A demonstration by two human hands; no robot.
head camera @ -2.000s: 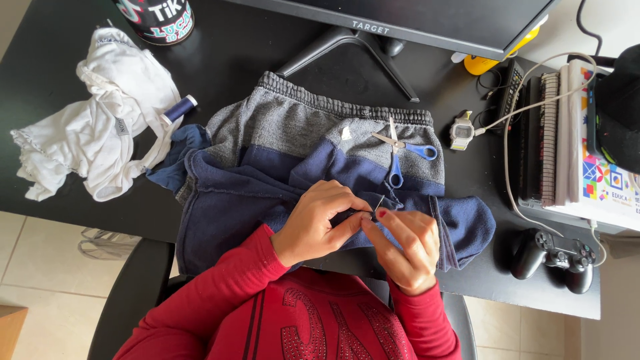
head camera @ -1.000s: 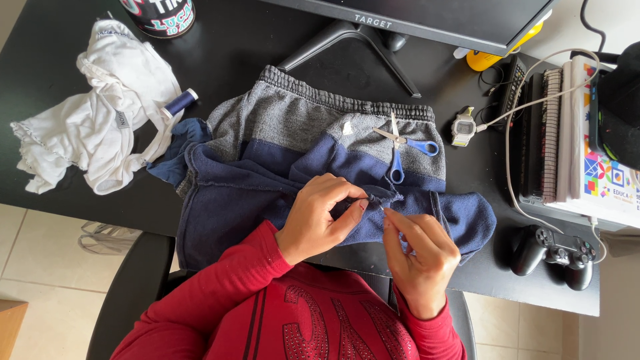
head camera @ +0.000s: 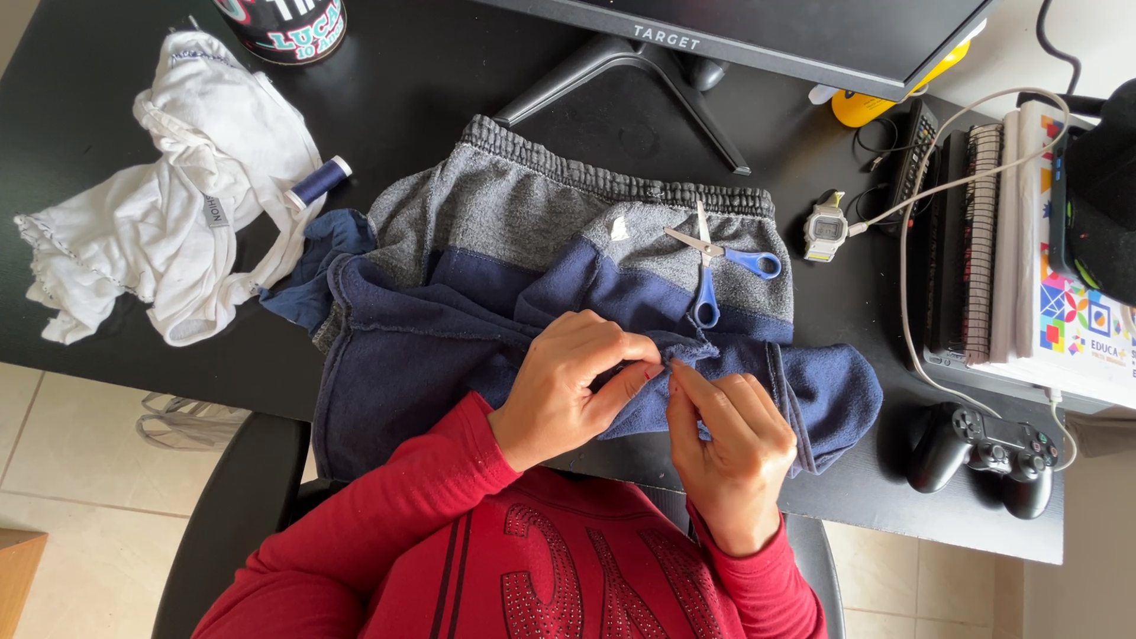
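Observation:
Grey and navy fleece shorts (head camera: pixel 532 200) with an elastic waistband lie across the front of the desk. My left hand (head camera: pixel 581 382) pinches a frayed, raised edge of the navy cloth between thumb and forefinger. Against the same spot, the thumb and forefinger of my right hand (head camera: pixel 728 435) are pressed together; whether a needle is between them cannot be seen. Blue-handled scissors (head camera: pixel 710 253) rest partly open on the shorts, just above my fingers, near a small white scrap (head camera: pixel 619 229). A spool of navy thread (head camera: pixel 319 182) lies on a white garment (head camera: pixel 213 169) at the left.
Behind the shorts stands a monitor on a black foot (head camera: pixel 612 58). To the right are a digital watch (head camera: pixel 825 229), a cable, upright notebooks (head camera: pixel 982 240) and a black game controller (head camera: pixel 985 457) near the desk's front edge. A printed tin (head camera: pixel 293 31) stands at the back left.
Two seconds ago a needle showed between my hands; it is not distinct now. My right hand has dropped slightly, and the frayed edge of cloth shows more plainly above my fingertips.

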